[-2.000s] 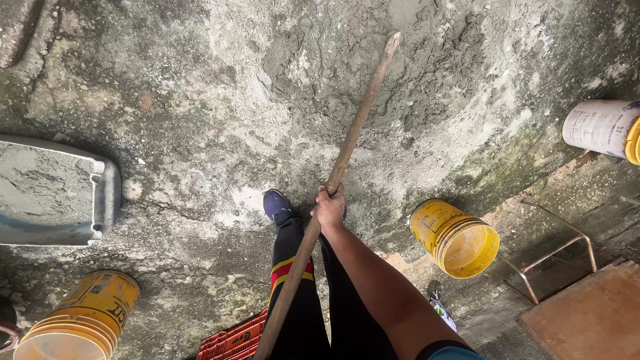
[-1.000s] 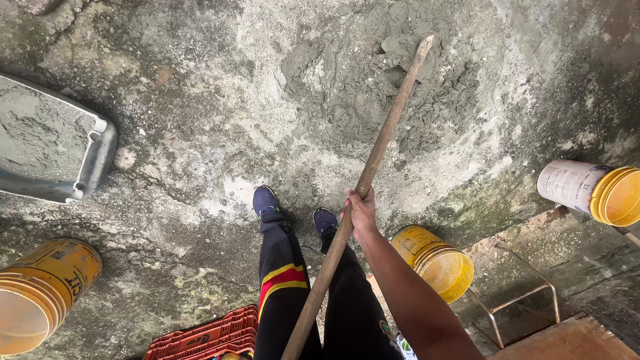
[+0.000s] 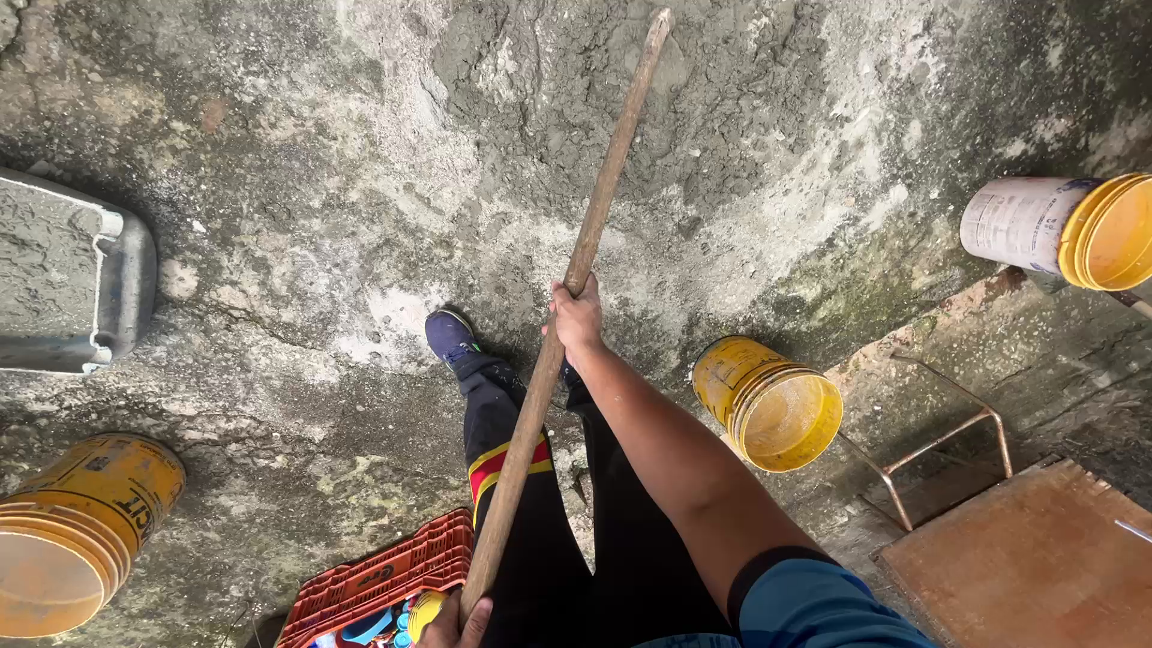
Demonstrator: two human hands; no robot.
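Note:
A long wooden handle (image 3: 598, 207) slants up and to the right across the view. My right hand (image 3: 574, 313) grips it around its middle, above my legs. Lower down, at the bottom edge, my left hand (image 3: 457, 623) holds the handle near its lower end and is partly cut off by the frame. The handle's upper end lies over a patch of wet grey mortar (image 3: 747, 108) on the rough concrete floor; no tool head shows there.
A tub of mortar (image 3: 130, 279) is at left, a yellow bucket (image 3: 108, 486) below it. Another yellow bucket (image 3: 729, 378) stands right of my legs, a white bucket (image 3: 1021, 223) farther right. A red plastic crate (image 3: 378, 580), metal frame (image 3: 936, 441) and brown board (image 3: 1035, 549) lie nearer.
My left hand has come into view at the bottom, on the handle. My right hand keeps its hold. The view has shifted somewhat.

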